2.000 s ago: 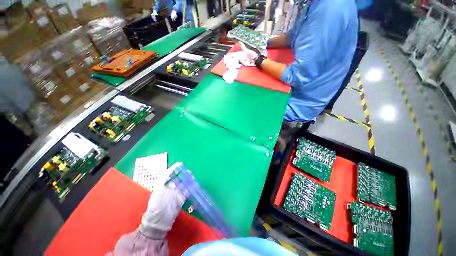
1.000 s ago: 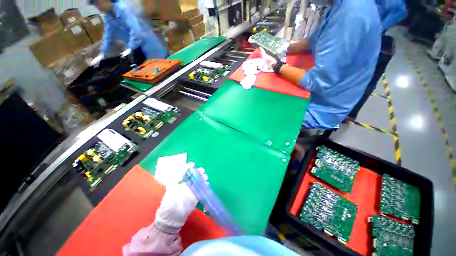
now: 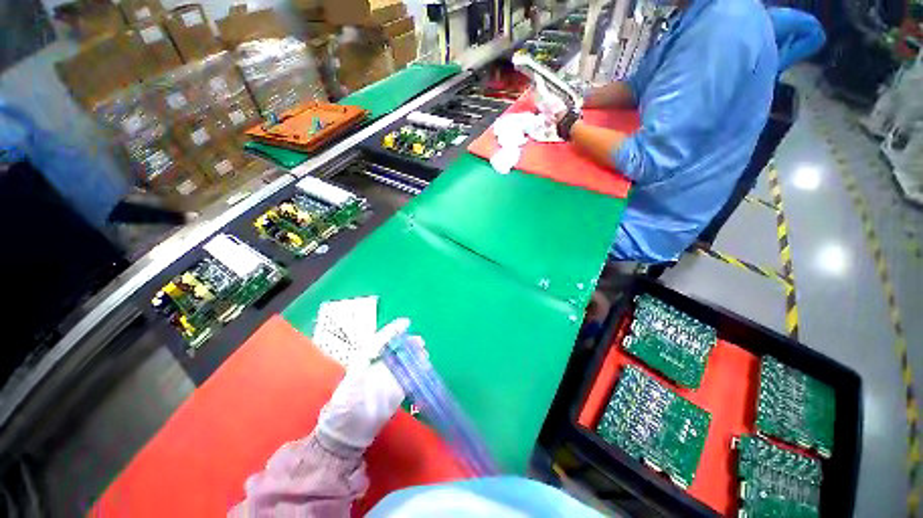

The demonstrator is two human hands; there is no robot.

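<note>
My left hand, in a white glove, is closed around the upper end of a bundle of clear purple-blue plastic tubes. The tubes slant down to the right, over the edge between the red mat and the green mat; their lower end is blurred. A small white sheet with rows of dots lies just beyond the hand, partly covered by it. My right hand is out of the picture.
At left, a conveyor line carries circuit boards. At right, a black tote holds several green boards. Ahead, a person in blue works at another red mat. An orange fixture stands beyond the line.
The view has shifted. My left hand still holds the tubes. The person ahead has tilted their board edge-on. The person across the line has moved to the far left edge.
</note>
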